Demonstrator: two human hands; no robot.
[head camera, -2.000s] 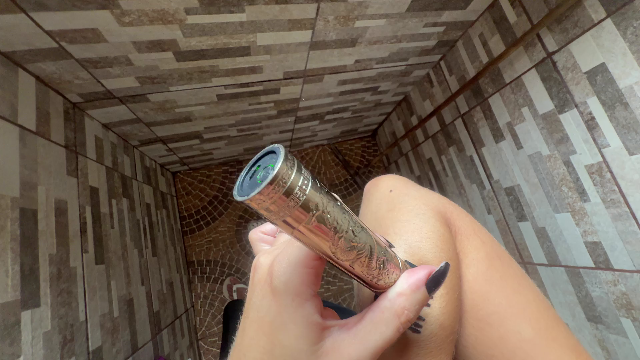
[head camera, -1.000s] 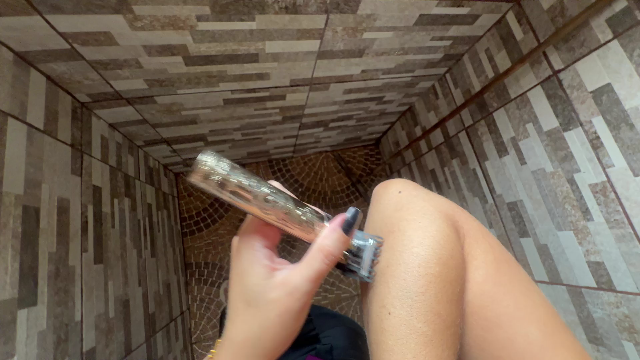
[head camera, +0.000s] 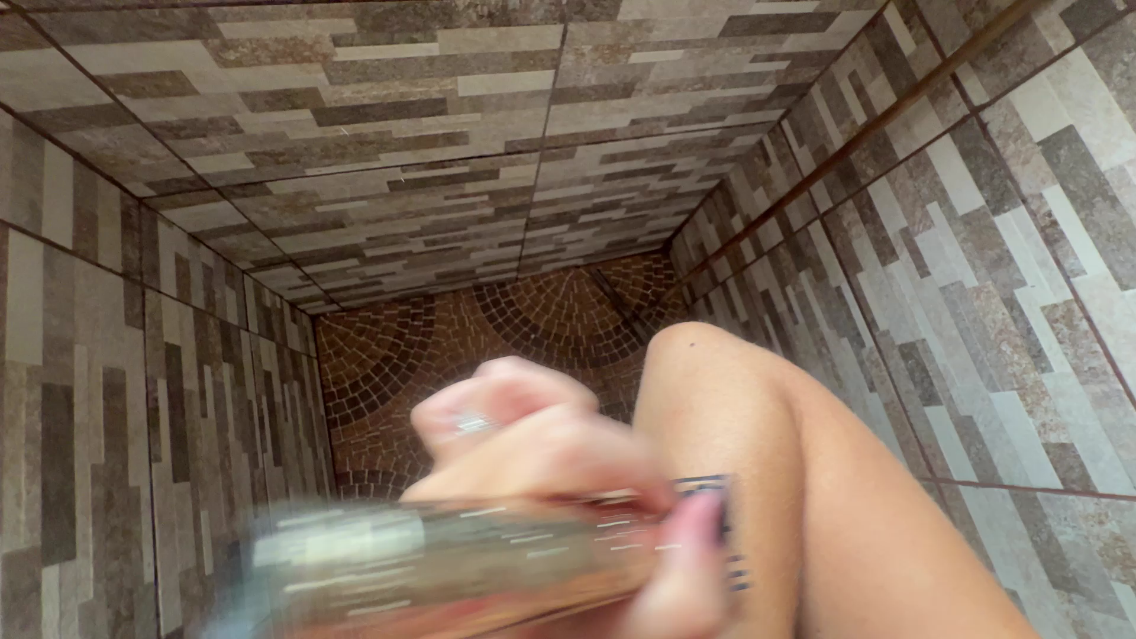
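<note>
My left hand (head camera: 546, 453) is closed around a gold and copper-coloured metal hair trimmer (head camera: 461, 559), its fingers behind the body and its thumb at the right end. Both are blurred. The trimmer lies nearly level across the bottom of the view, its butt end at the left. Past the thumb, dark toothed edges of its head show over the shin of a bent bare leg (head camera: 710, 399); whether they touch the skin I cannot tell. A shiny spot, perhaps a ring, shows on a finger. My right hand is out of view.
Tiled walls with a grey and brown strip pattern stand at the left (head camera: 71, 373), ahead (head camera: 399, 98) and at the right (head camera: 985, 311). Below is a brown mosaic-pattern floor (head camera: 550, 311). A narrow brown strip (head camera: 852, 142) runs along the right wall.
The hand and trimmer have come lower in view since one second ago. The trimmer, slanting down to the right before, now lies nearly level. The leg stays bent in about the same place.
</note>
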